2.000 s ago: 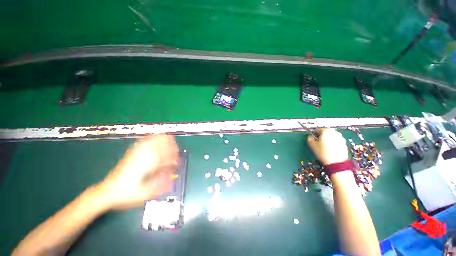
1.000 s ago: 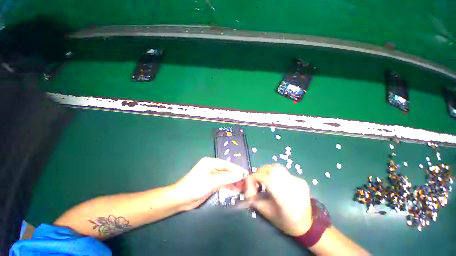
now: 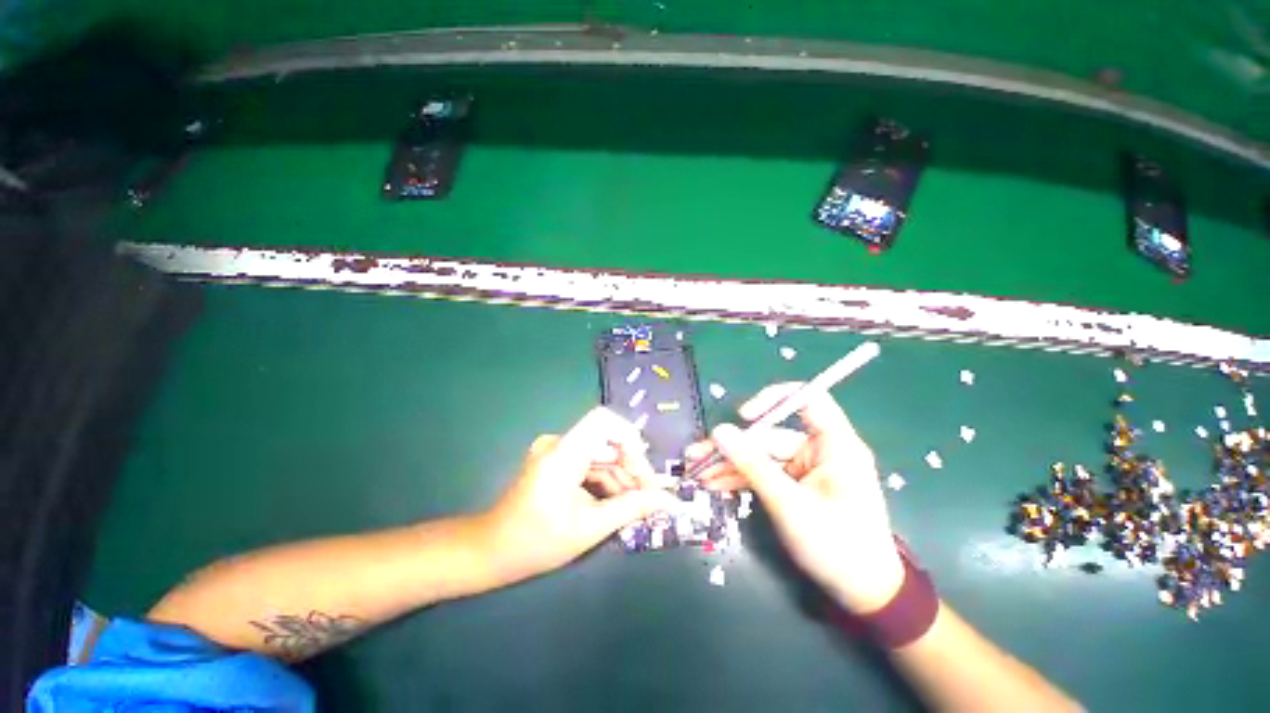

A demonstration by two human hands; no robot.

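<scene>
A dark phone mid-frame assembly [image 3: 669,397] lies on the bench in front of me, with small yellow and white strips on its face. Its bright sub-board [image 3: 683,525] is at the near end. My right hand [image 3: 815,488] holds pale tweezers [image 3: 822,387] slanting up to the right, their tips down at the board end. My left hand [image 3: 585,488] is at the left edge of the phone, fingertips together over the board end. Whether the left fingers pinch a small part cannot be told; the fingers hide part of the board.
A glittering heap of small components [image 3: 1184,522] lies at right. Tiny white bits [image 3: 933,460] are scattered between phone and heap. Beyond the worn white edge rail [image 3: 557,293], several phone units [image 3: 873,188] lie on the green belt. A dark mass [image 3: 84,418] fills the left edge.
My right hand has come from the component heap to the phone, and the tweezers now point up and away. My left hand has settled at the board end. The view has shifted.
</scene>
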